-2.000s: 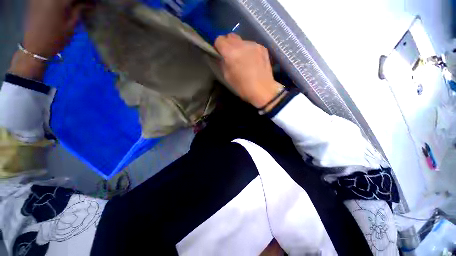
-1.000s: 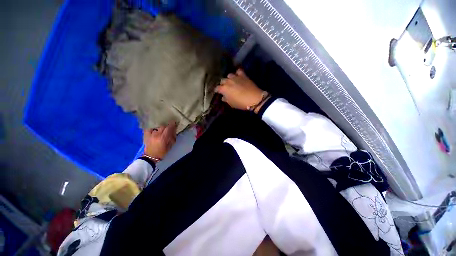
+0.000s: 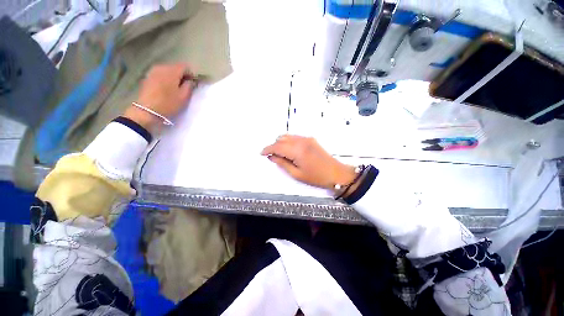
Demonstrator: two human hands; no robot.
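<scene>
A khaki cut panel (image 3: pixel 207 40) lies on the white table at the upper left. My left hand (image 3: pixel 166 92) is on its lower right edge, with thumb and fingers closed at the cloth. My right hand (image 3: pixel 303 159) rests on the white table below the needle area, fingers loosely curled, with no cloth seen in it. The sewing machine (image 3: pixel 346 43), white with a blue stripe, stands above and right of my right hand. Its presser foot area (image 3: pixel 339 83) shows no cloth under it.
Thread snips (image 3: pixel 450 144) lie on the table at right. A phone (image 3: pixel 501 77) is strapped to the machine. A measuring scale (image 3: pixel 272 205) runs along the table's front edge. Below it are khaki pieces (image 3: pixel 192 247) over a blue bin (image 3: pixel 133 247). A plastic bag (image 3: pixel 529 197) hangs at right.
The view has swung up from the bin to the table and machine. Both hands have left the khaki bundle and are now above the table, my left hand at a khaki panel.
</scene>
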